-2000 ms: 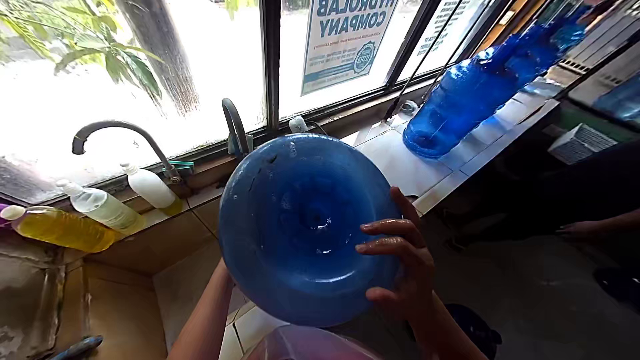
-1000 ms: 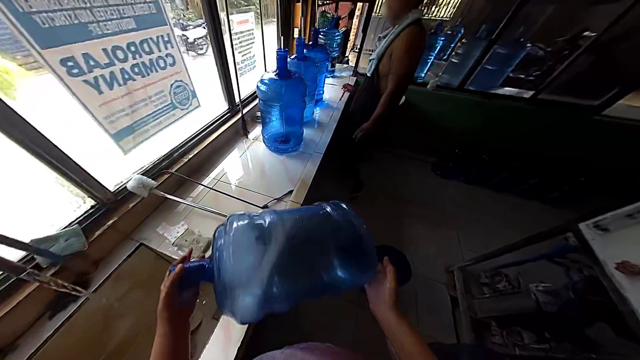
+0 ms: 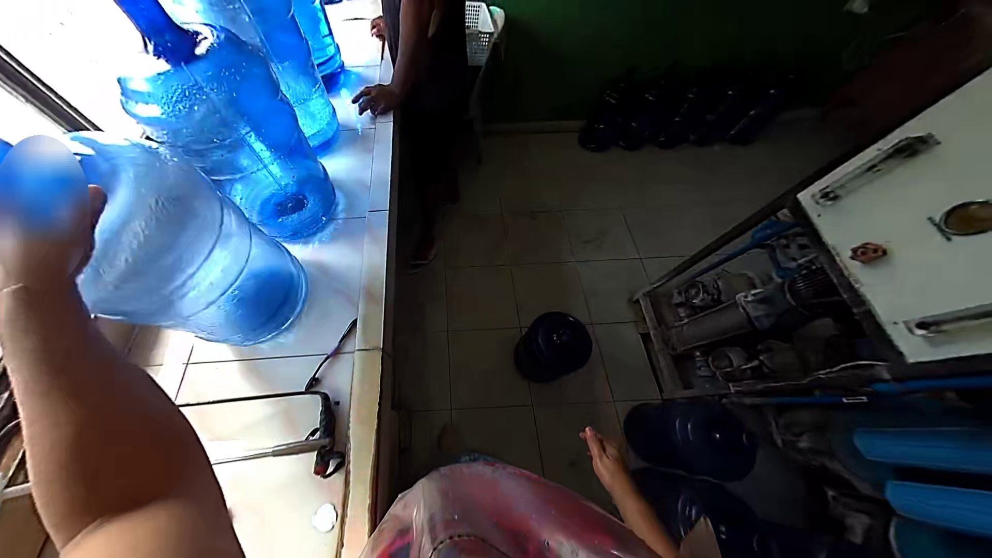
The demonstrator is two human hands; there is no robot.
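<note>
My left hand (image 3: pixel 46 225) is closed around the neck end of a clear blue water jug (image 3: pixel 194 248), whose base rests on the tiled counter. A blurred round blue thing partly covers the hand. Right behind this jug, another blue water jug (image 3: pixel 232 139) stands on the counter, with a further jug (image 3: pixel 291 77) beyond it. My right hand (image 3: pixel 606 457) is low over the floor, holding nothing, fingers loosely extended. On the floor ahead of it stands a dark blue jug (image 3: pixel 552 346).
A person (image 3: pixel 426 93) stands at the counter's far end, one hand on its edge. A hacksaw-like metal frame (image 3: pixel 263 399) lies on the counter. Pumps (image 3: pixel 744 310) sit in a frame at right, with dark jugs (image 3: pixel 690 438) below and others (image 3: pixel 682 116) by the green wall.
The jug, earlier between both hands, now has its base on the counter beside the other jugs. My right hand has come off it. The view has swung right and down.
</note>
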